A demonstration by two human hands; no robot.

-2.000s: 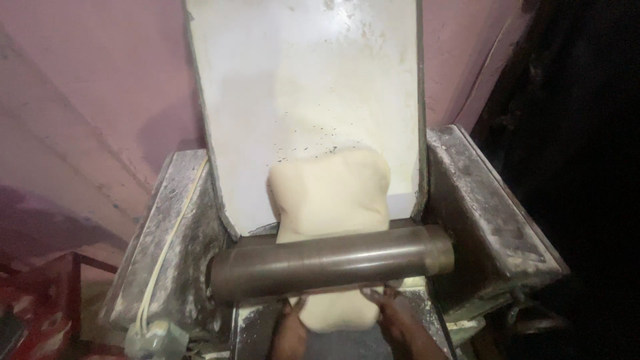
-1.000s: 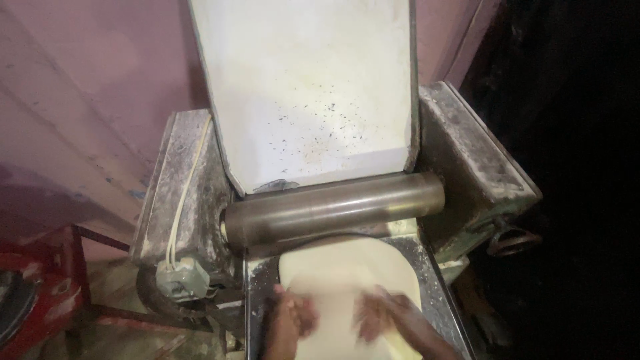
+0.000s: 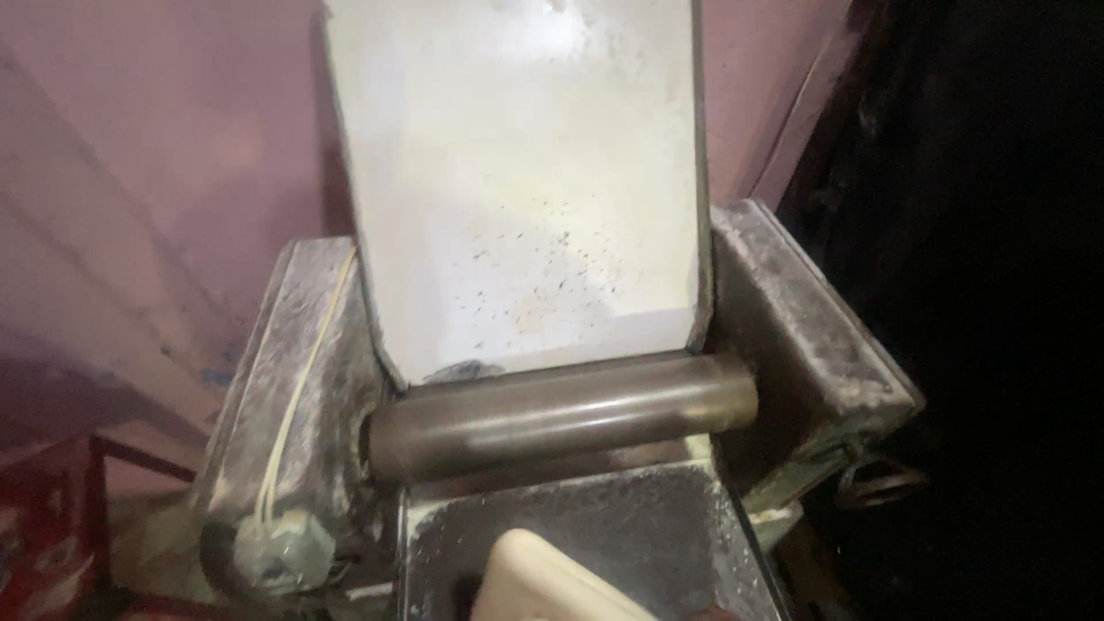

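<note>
A piece of pale dough (image 3: 552,582), apparently folded, lies or is held over the dark metal tray (image 3: 655,509) at the bottom of the view; its lower part is cut off by the frame edge. Above the tray runs the steel roller (image 3: 561,418) of a dough sheeter, with no dough on it. Behind the roller rises the sloping white feed board (image 3: 526,172), dotted with dark specks. At the bottom edge, right of the dough, a tiny brownish patch may be part of my right hand, too little to judge. My left hand is out of sight.
Worn metal housings flank the roller at left (image 3: 289,371) and right (image 3: 802,319). A pale cable (image 3: 297,405) runs down the left one to a grey box (image 3: 285,552). A handwheel (image 3: 880,483) juts out at lower right. Red furniture (image 3: 52,526) stands at far left, before a pink wall.
Two seconds ago the dough passed under the roller from the board; then it lay spread on the front tray under both hands. Now it looks folded and lower, and the hands have largely left the view.
</note>
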